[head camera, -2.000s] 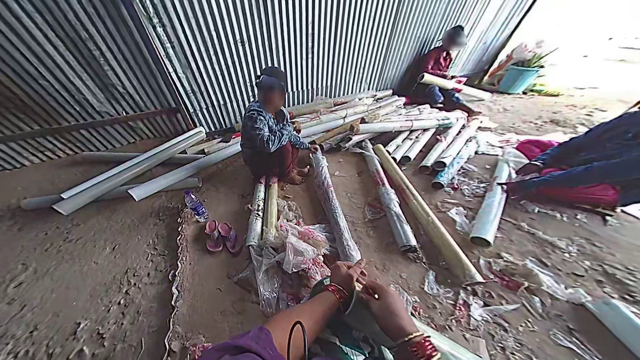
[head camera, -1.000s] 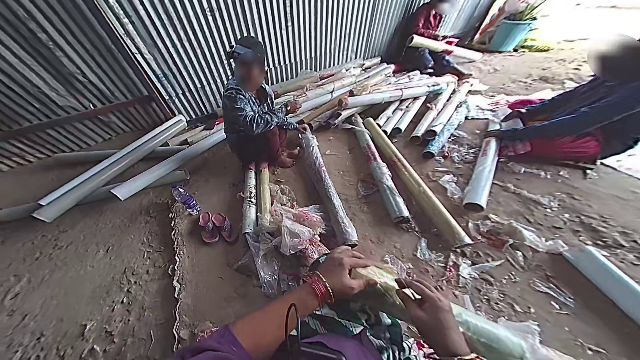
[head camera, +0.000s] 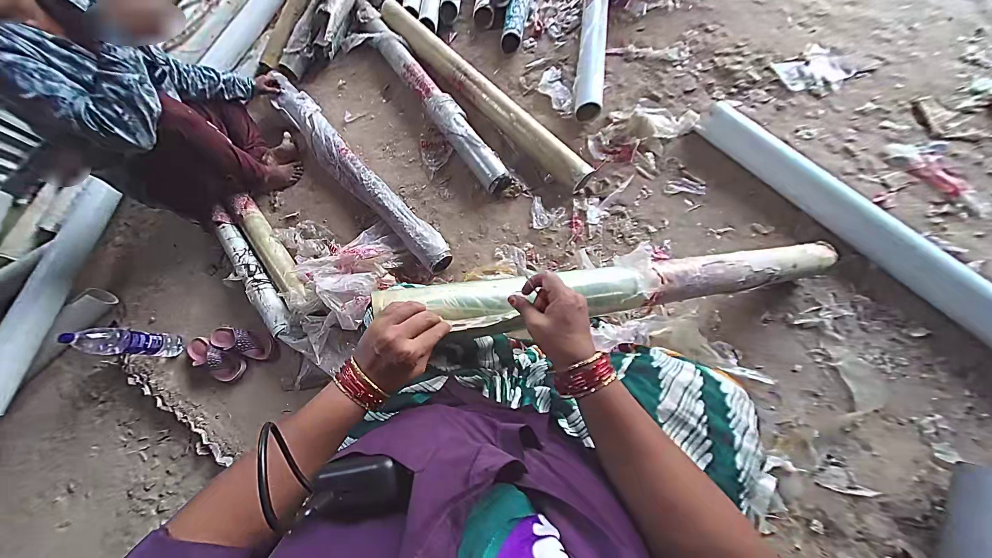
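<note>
A long pale yellow pipe, partly covered in clear plastic film, lies crosswise over my lap. Near the pipe's left end is my left hand, its fingers curled at the lower edge of the film. My right hand is at the pipe's middle, with thumb and forefinger pinched together over the film; whether film is between them is too small to tell. Crumpled plastic film lies just beyond the left end. Red and gold bangles circle both wrists.
A person sits at upper left, one hand on a plastic-wrapped pipe. Further pipes lie ahead, and a grey-white pipe lies at right. Sandals and a water bottle are on the dirt ground at left, with plastic scraps scattered about.
The view has tilted down strongly. The pipe on my lap, earlier slanting toward the lower right, now lies nearly level across the view. My hands have shifted on it.
</note>
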